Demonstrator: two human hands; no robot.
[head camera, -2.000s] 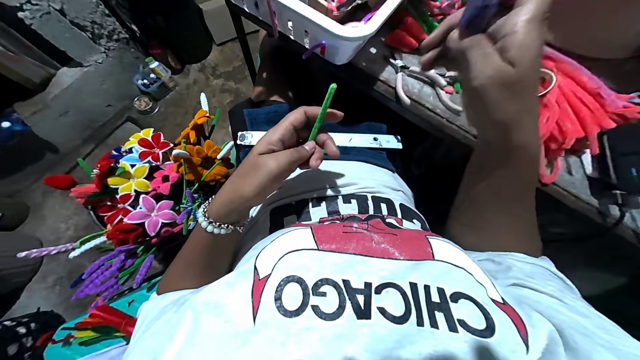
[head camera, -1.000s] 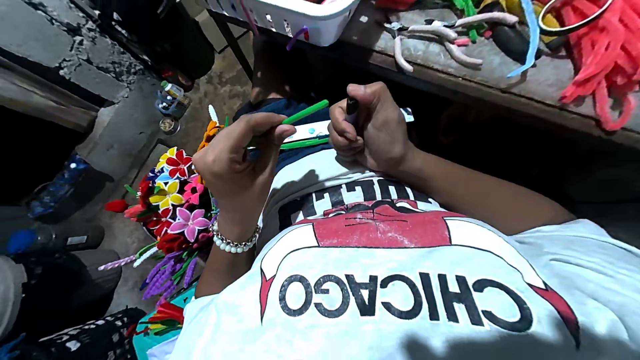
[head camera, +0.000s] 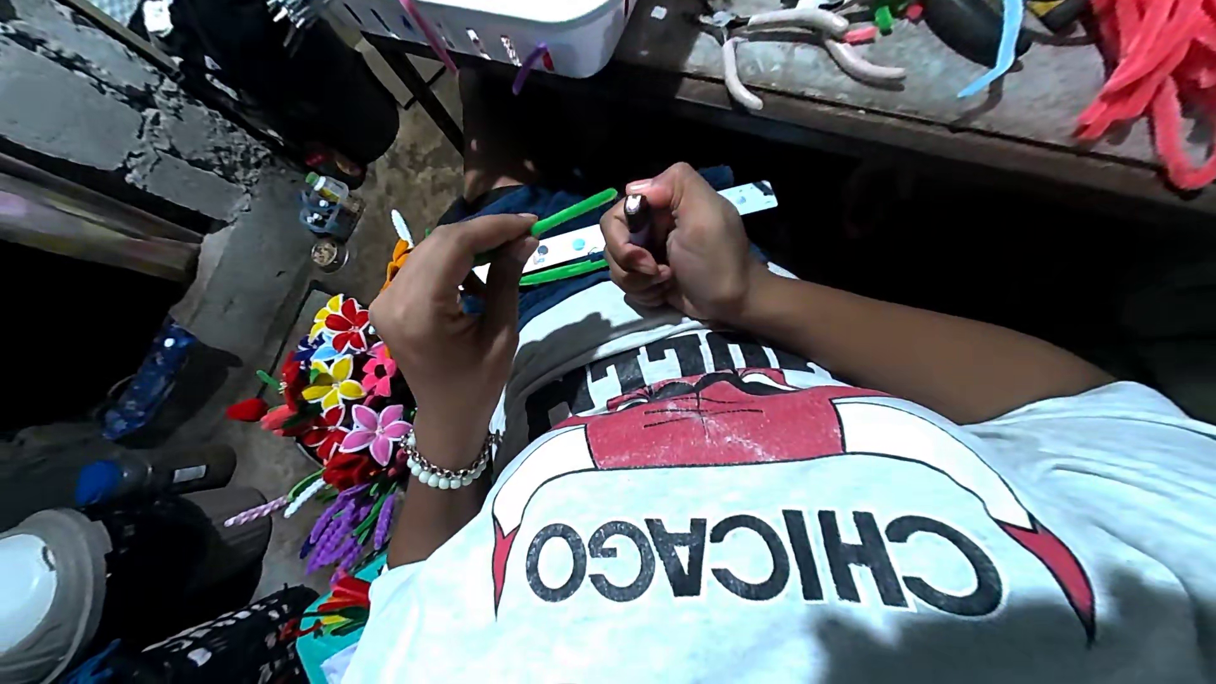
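Note:
Between the thumb and fingers of my left hand is a green pipe cleaner stem, its free end slanting up toward my right hand. My right hand is closed around a dark, slim object, perhaps a lighter, whose pale tip points up beside the end of the green stem. Whether the two touch I cannot tell. Across my lap, behind both hands, lies a white strip like a ruler, with another green length along its near edge.
A wooden bench at the top right carries pliers and red-pink pipe cleaners. A white plastic basket stands at the top. Colourful pipe cleaner flowers are at my left, with bottles and jars on the floor beyond.
My right hand has come down from the bench area to my lap, beside my left hand. The green stem, upright earlier, now slants toward my right hand.

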